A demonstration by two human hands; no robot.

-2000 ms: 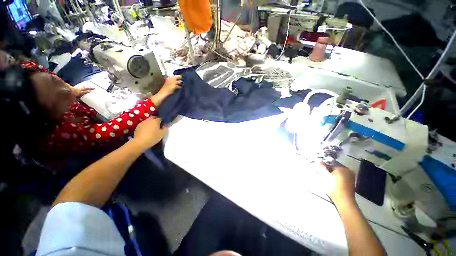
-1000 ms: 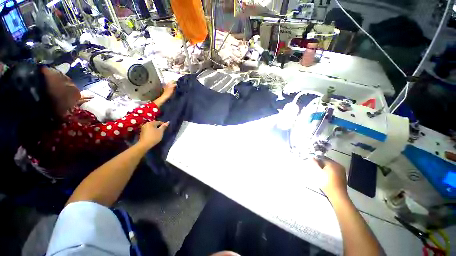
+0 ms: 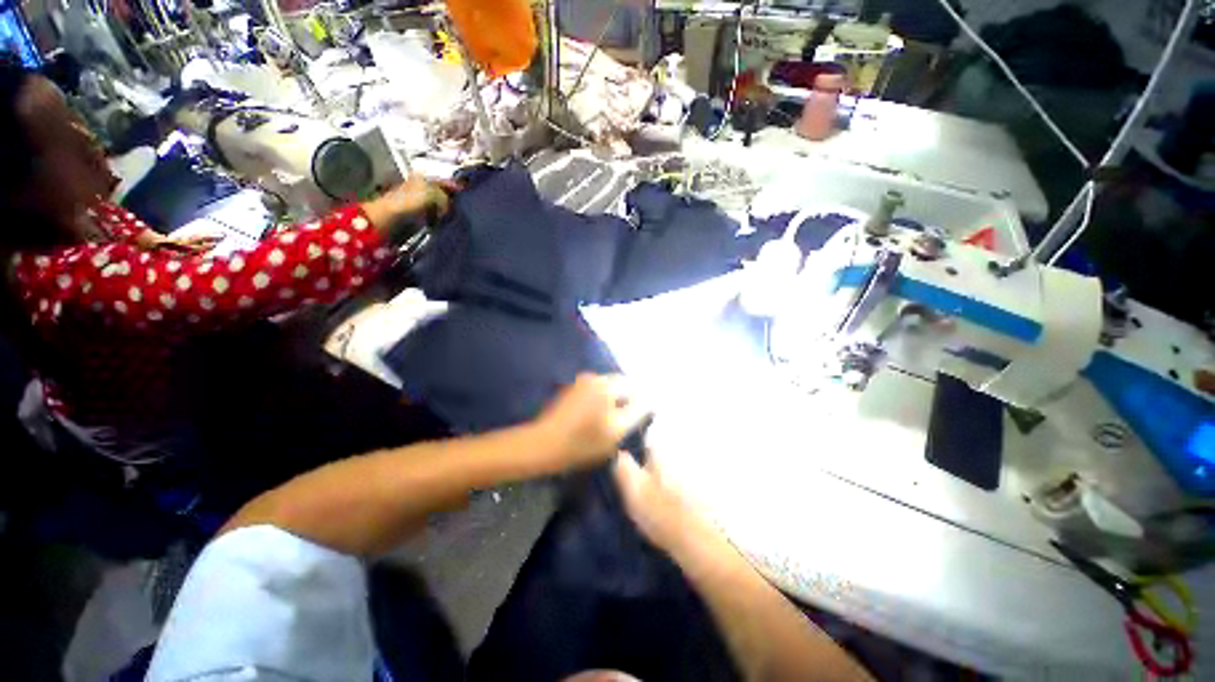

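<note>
A dark navy cloth (image 3: 493, 346) spreads over the left part of the white table and hangs down at its front edge. My left hand (image 3: 590, 416) grips an edge of this cloth near the table's front. My right hand (image 3: 648, 490) is just below and to the right, closed on the same dark cloth; its fingertips are partly hidden. The lockstitch machine head (image 3: 979, 313), white with a blue stripe, stands at right. No hand is at its needle area (image 3: 859, 360), which is partly lost in lamp glare.
A person in a red polka-dot sleeve (image 3: 253, 273) reaches toward the cloth at left, beside another machine (image 3: 287, 153). A black flat rectangle (image 3: 965, 430) lies on the machine bed. Scissors (image 3: 1157, 624) with red and yellow handles lie at right. A pinkish thread cone (image 3: 821, 107) stands behind.
My right hand has left the needle area and come down left to the cloth. My left hand has moved right along the front edge. The cloth now spreads nearer me; the neighbour leans further left.
</note>
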